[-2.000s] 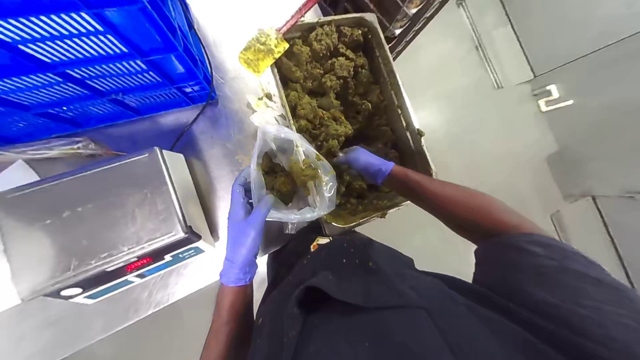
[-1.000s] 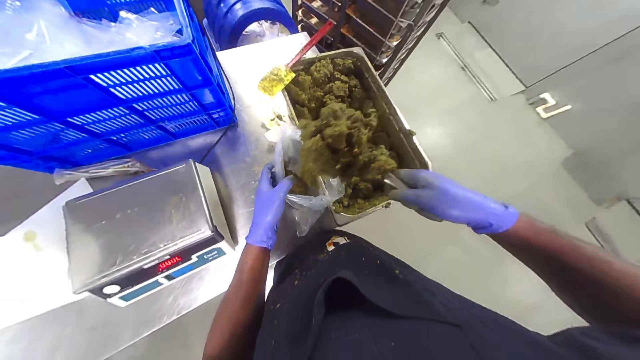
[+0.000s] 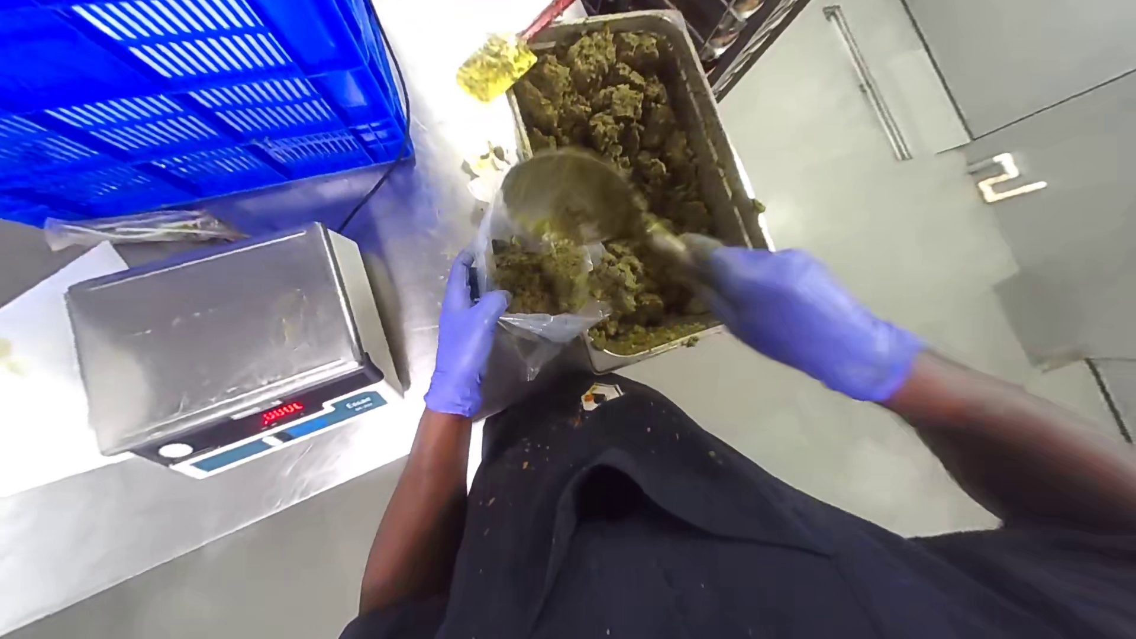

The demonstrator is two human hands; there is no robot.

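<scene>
Gloved in blue, my left hand (image 3: 466, 333) grips the side of a clear plastic bag (image 3: 552, 327), which has greenish-brown chunky food inside. My right hand (image 3: 799, 315), also blue-gloved, is closed on the handle of a round metal scoop or ladle (image 3: 572, 195), blurred and tilted over the mouth of the bag. Behind and to the right of the bag, a deep rectangular metal pan (image 3: 732, 169) holds a large mass of the same food (image 3: 612, 106). The scoop hides part of the bag's mouth and some of the food.
A digital scale (image 3: 217, 328) with a lit red display sits on the steel table (image 3: 311, 479) at left. Beyond it stands a blue plastic crate (image 3: 213, 98). A spatula with a yellow, food-smeared blade (image 3: 497, 67) leans at the pan's corner. A dark rack (image 3: 754, 35) is behind the pan.
My right hand was at the pan's near right edge a second ago; now the scoop in it is over the bag. The left hand still holds the bag.
</scene>
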